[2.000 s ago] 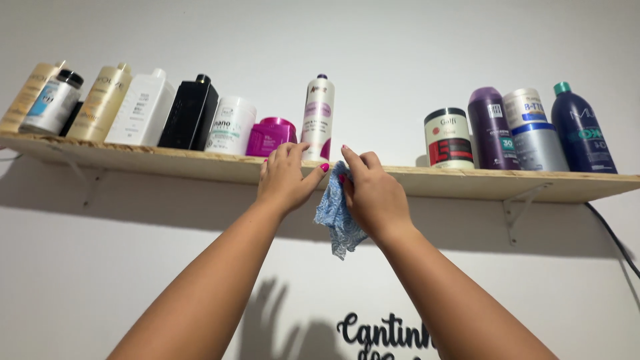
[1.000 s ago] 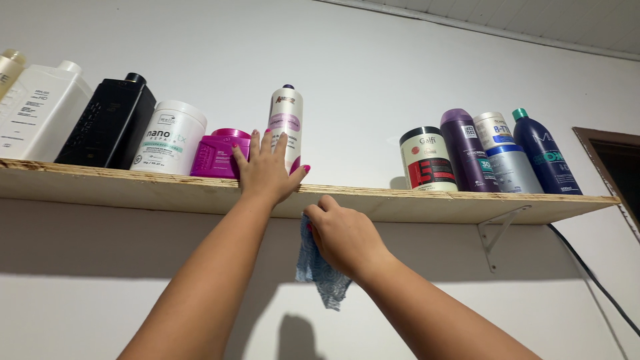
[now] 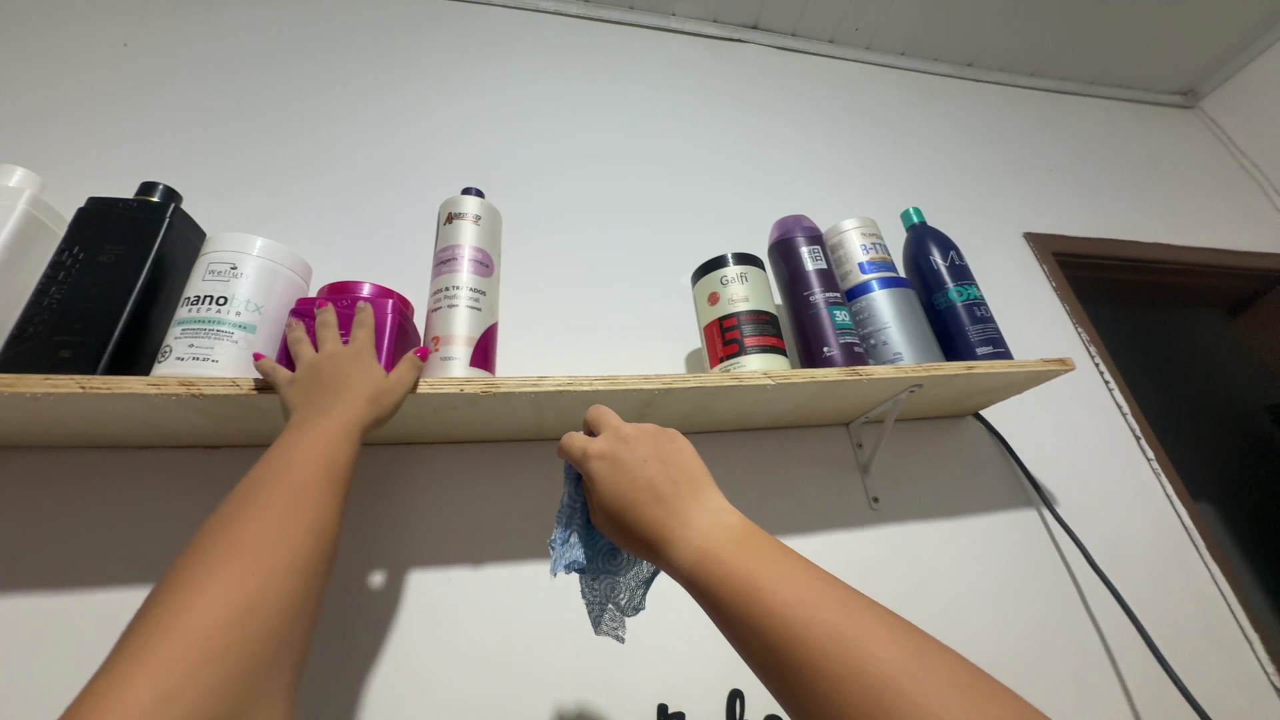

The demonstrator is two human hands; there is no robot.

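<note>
My left hand (image 3: 340, 375) lies with spread fingers over the front of a magenta jar (image 3: 400, 325) on the wooden shelf (image 3: 640, 400); whether it grips the jar is unclear. Just right of its thumb stands a tall pearly white bottle (image 3: 465, 290) with a purple cap. Left of the magenta jar is a white tub (image 3: 240, 300), and beyond it a black bottle (image 3: 110, 280). Below the shelf's front edge, my right hand (image 3: 640, 480) is closed on a blue patterned cloth (image 3: 600, 570), which hangs down.
Farther right on the shelf stand a cream jar with a black lid (image 3: 740, 310), a purple bottle (image 3: 815, 290), a silver container (image 3: 895, 320) and a dark blue bottle (image 3: 955, 290). A metal bracket (image 3: 875, 440), a black cable (image 3: 1090, 560) and a brown door frame (image 3: 1130, 400) are at the right.
My left hand has gone from the tall white bottle to the magenta jar on its left. The cloth is still in my right hand. The view has shifted to the right.
</note>
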